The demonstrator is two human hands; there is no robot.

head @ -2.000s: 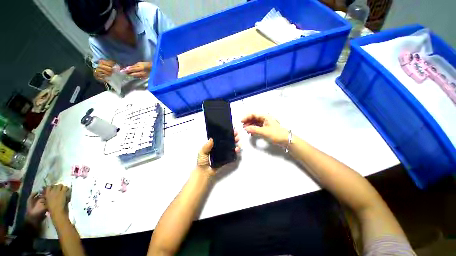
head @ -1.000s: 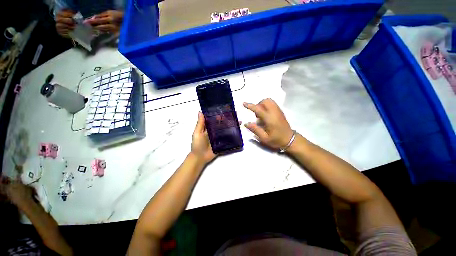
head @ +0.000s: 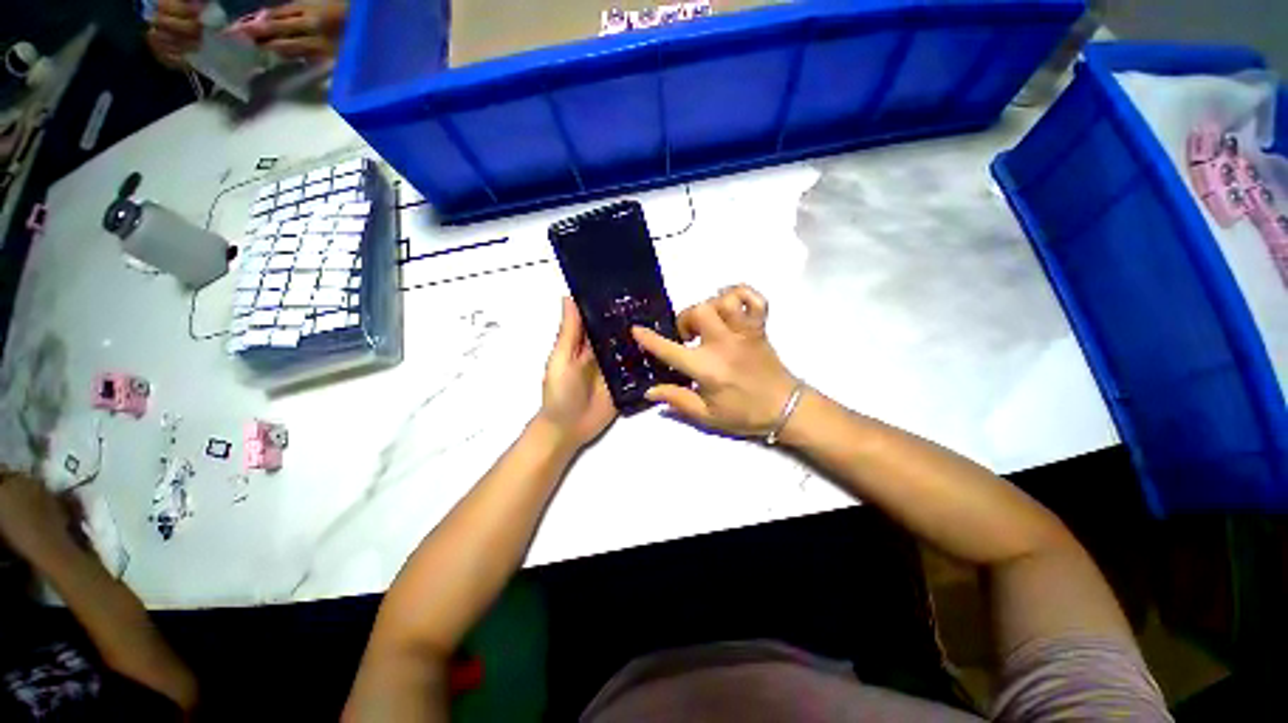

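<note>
A black smartphone (head: pixel 610 290) is held tilted above the white marble-patterned table, its screen dark with faint reddish and white marks on the lower half. My left hand (head: pixel 576 379) holds it from the left side and below; most of its fingers are hidden behind the phone. My right hand (head: pixel 728 365) is over the phone's lower right, its index fingertip on or just above the screen. The other fingers are bent, and it grips nothing that I can see. A bracelet is on the right wrist.
A clear box with white squares (head: pixel 308 254) and a small bottle (head: pixel 170 240) stand at left. Pink housings (head: pixel 264 445) and small loose parts lie nearer. Blue bins stand at the far side (head: pixel 678 106) and right (head: pixel 1130 297). Other people's hands show at upper left and lower left.
My right hand has moved left from beside the phone onto its lower screen. The screen has gone from black to showing faint marks. The view has shifted downward since the first frame.
</note>
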